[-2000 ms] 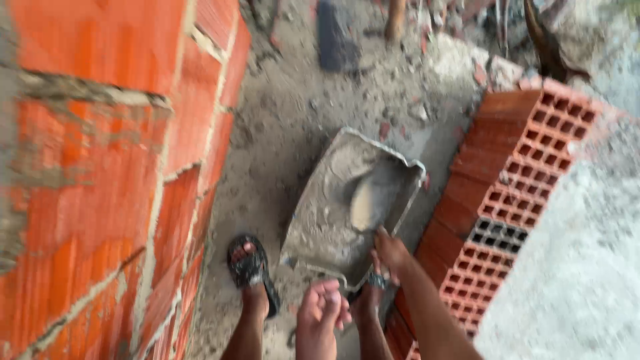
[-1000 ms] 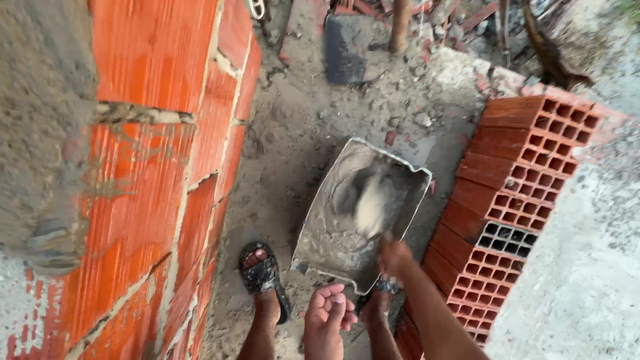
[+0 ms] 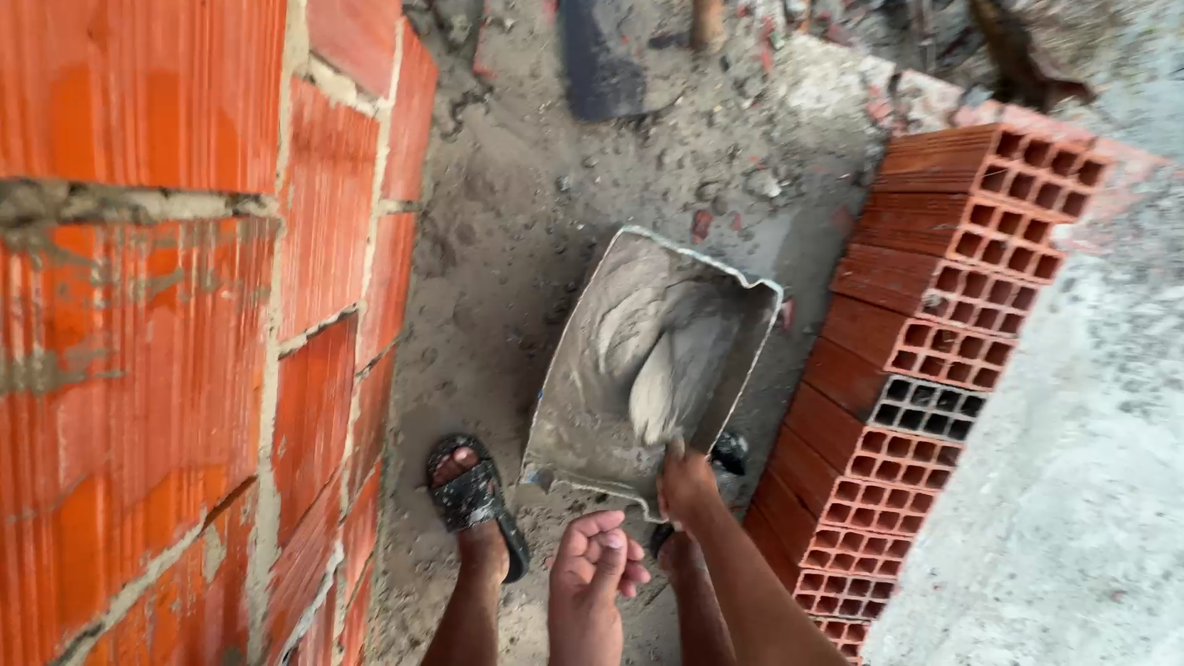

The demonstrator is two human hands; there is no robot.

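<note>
A pale rectangular mortar tub [image 3: 573,407] with a jagged rim stands on the dirt floor and holds wet grey mortar [image 3: 629,305]. Over its near right corner, my right hand [image 3: 687,486] grips the handle of a trowel [image 3: 655,393], whose mortar-coated blade lies in the mix. My left hand [image 3: 597,564] is just outside the near edge of the tub, palm turned up and fingers loosely curled, holding nothing. Most of the trowel's handle is hidden by my fingers.
A wall of orange hollow clay blocks [image 3: 324,203] rises at the left. Stacked hollow bricks [image 3: 860,296] line the right side beside a pale concrete surface [image 3: 1045,462]. My sandalled foot [image 3: 467,490] stands left of the tub. A dark flat piece [image 3: 606,69] and rubble lie beyond.
The trowel has moved within the tub, and the mortar surface has changed shape. My left hand has stayed near the tub's edge. The view has shifted somewhat.
</note>
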